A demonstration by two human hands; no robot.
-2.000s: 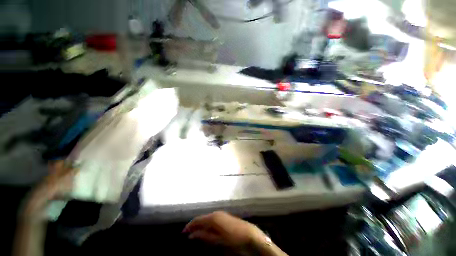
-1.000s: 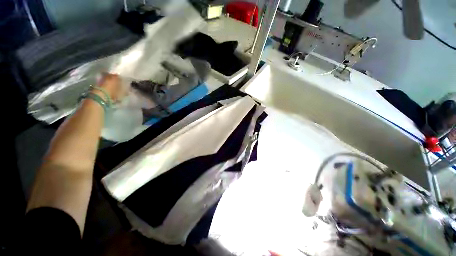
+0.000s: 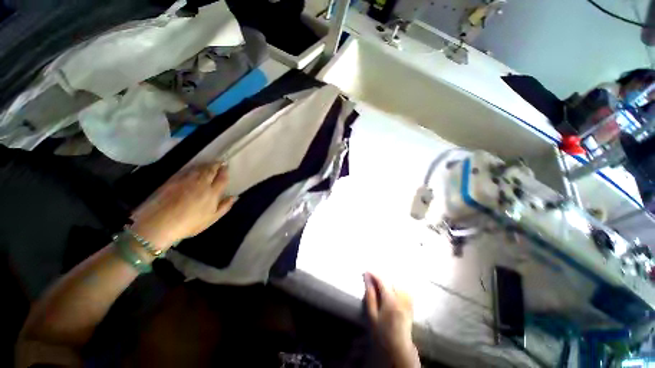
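Observation:
My left hand (image 3: 185,205), with a bracelet at the wrist, lies on a stack of dark garment pieces (image 3: 233,223) and pale sheets (image 3: 284,144) left of the machine. Its fingers touch the pale sheet's lower left end; whether they pinch it I cannot tell. My right hand (image 3: 389,309) is at the table's front edge, blurred, fingers slightly apart, with nothing visible in it. The white sewing machine head (image 3: 495,187) with a blue stripe stands to the right. Its needle area is blurred in bright light.
Crinkled pale sheets (image 3: 143,57), a round-edged white piece (image 3: 126,126) and a blue piece (image 3: 233,100) lie at the upper left. A cream lamp (image 3: 421,203) hangs left of the machine head. A black phone (image 3: 508,305) lies at the right. Another machine table (image 3: 460,79) stands behind.
My left hand has moved from the crinkled sheets at the upper left down onto the stack. My right hand has come into view at the table edge. The view has shifted, showing the phone.

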